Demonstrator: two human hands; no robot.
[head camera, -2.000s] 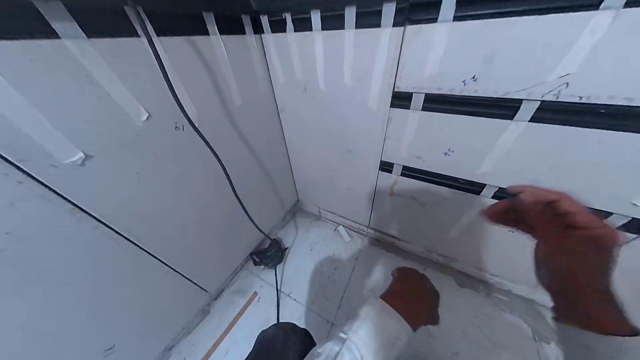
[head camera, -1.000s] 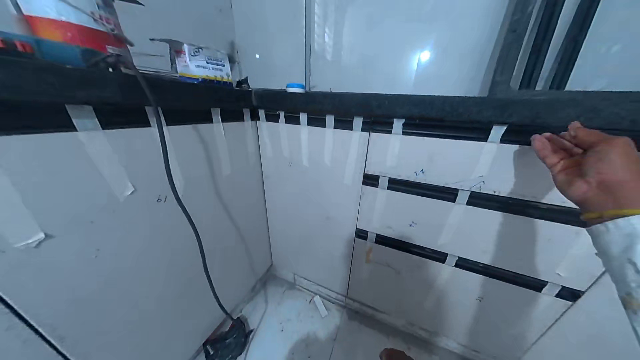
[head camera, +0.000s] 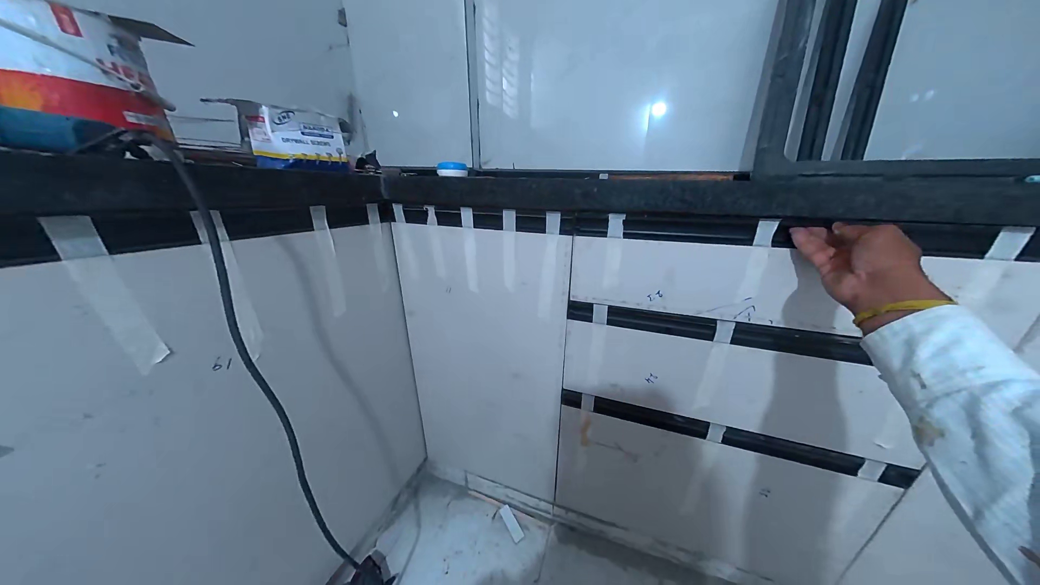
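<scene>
My right hand (head camera: 865, 264) reaches in from the right, a yellow band at its wrist, its fingertips tucked into the black recessed strip (head camera: 691, 230) under the dark countertop edge (head camera: 569, 192). Whether the fingers grip the strip cannot be told. Just below is the white top drawer front (head camera: 650, 276), joined to the strip by pieces of masking tape (head camera: 766, 233). Two more white drawer fronts (head camera: 731, 386) lie beneath, with black grooves between them. My left hand is out of view.
A black cable (head camera: 280, 406) hangs from the left counter to the floor. On that counter stand a printed bucket (head camera: 77, 69) and a box of drywall screws (head camera: 299, 136). A blue-lidded container (head camera: 452, 169) sits near the corner. A white scrap (head camera: 511, 524) lies on the floor.
Two seconds ago both hands showed lower down, near the bottom drawer and floor. My right hand has risen to the strip under the countertop; my left has left the view. The view has tilted up.
</scene>
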